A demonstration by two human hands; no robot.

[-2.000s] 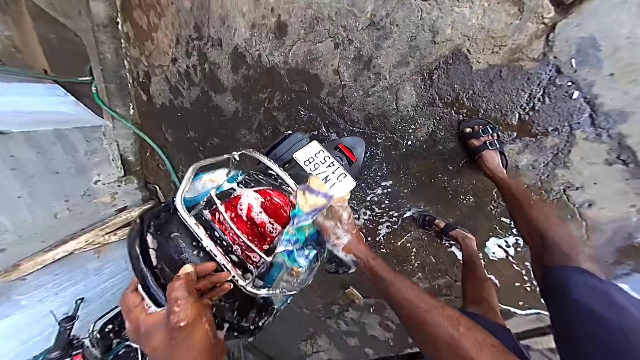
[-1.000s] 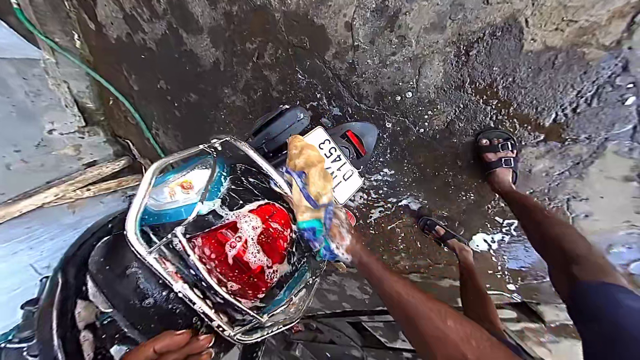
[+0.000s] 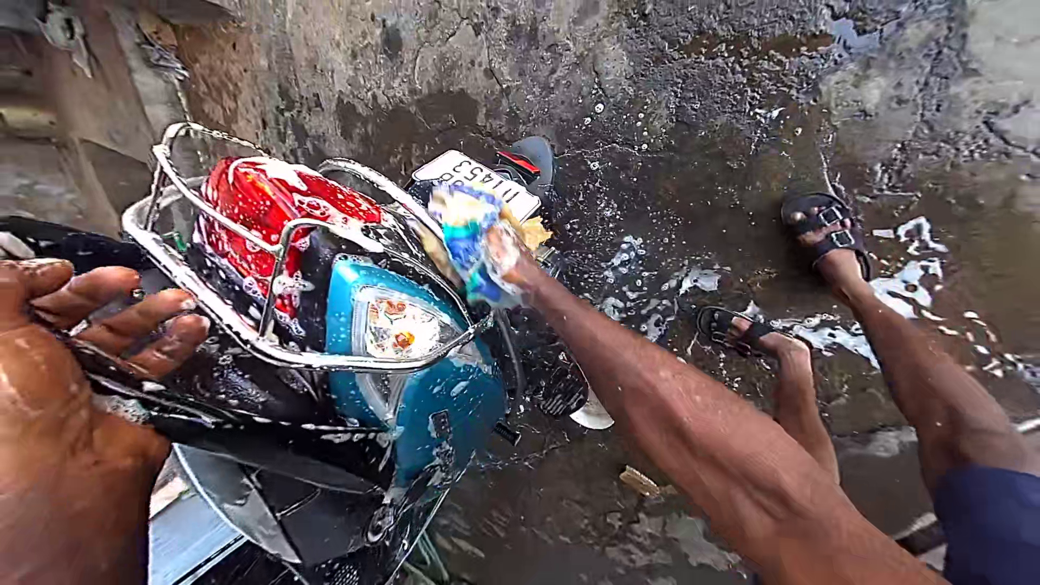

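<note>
My right hand (image 3: 505, 253) grips a wet, multicoloured cloth (image 3: 470, 231) against the rear of a scooter, just below the number plate (image 3: 455, 172). Soap suds cover the red tail light (image 3: 260, 203), the teal body panel (image 3: 447, 406) and the clear indicator lens (image 3: 398, 325). A metal guard rail (image 3: 203, 284) runs around the tail. At the left, my left hand (image 3: 73, 366) is at the black seat (image 3: 236, 386) with its fingers apart and holds nothing; whether it touches the seat I cannot tell. Part of the plate is hidden by the cloth.
Wet concrete ground (image 3: 650, 203) with puddles and foam lies around the scooter. My sandalled feet, one in a black sandal (image 3: 825, 227), stand at the right. A small brush-like object (image 3: 639, 481) lies on the ground. The black rear mudguard (image 3: 536, 154) sticks out beyond the plate.
The view has turned and shifted around the scooter's tail. My right hand still has the cloth near the number plate. More of my left hand shows than one second ago.
</note>
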